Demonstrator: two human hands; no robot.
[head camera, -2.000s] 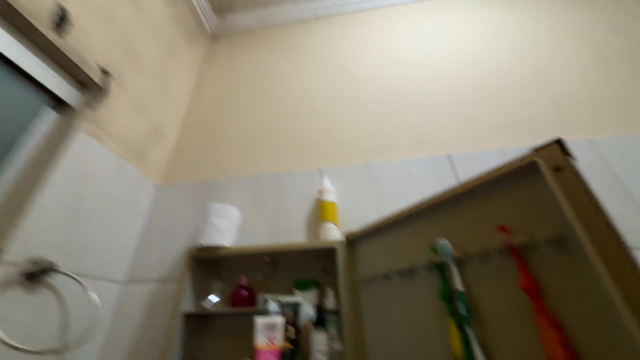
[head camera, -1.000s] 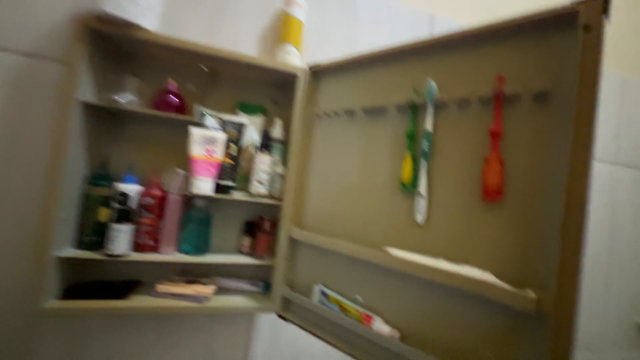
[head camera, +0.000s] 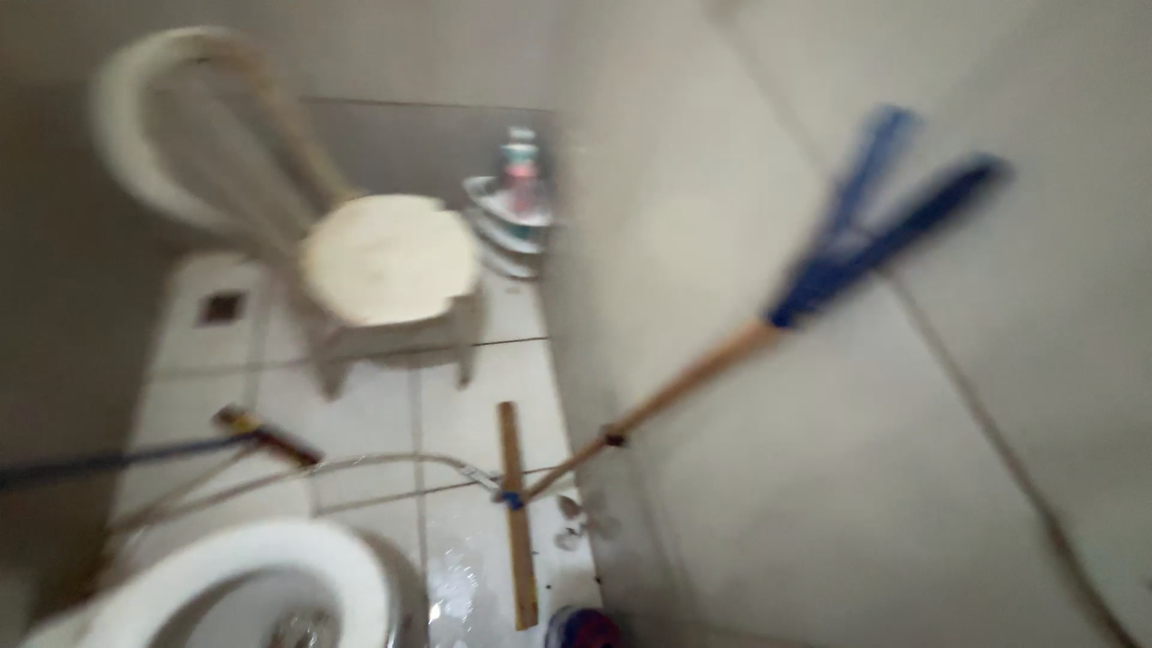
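Observation:
Neither of my hands shows in the head view. A long wooden-handled floor tool (head camera: 688, 382) leans against the right wall, with blue material at its upper end and a flat wooden crosspiece (head camera: 517, 558) on the floor. Left of it a brush or broom head (head camera: 270, 436) on a blue handle lies on the tiles. A thin hose (head camera: 360, 461) with a pale end runs across the floor to the crosspiece. At the lower left is a white toilet bowl (head camera: 364, 562), its rim partly cut off by the frame. The view is blurred.
A white plastic chair (head camera: 391, 261) stands near the back wall. Beside it, a corner rack (head camera: 508, 238) holds bottles (head camera: 520, 171). A floor drain (head camera: 222, 308) lies at the left. The tiles near the toilet look wet. A dark blue and red object (head camera: 583, 627) sits at the bottom edge.
The view has swung from an open wall cabinet with toothbrushes and bottles down to the bathroom floor. No hand shows in any frame.

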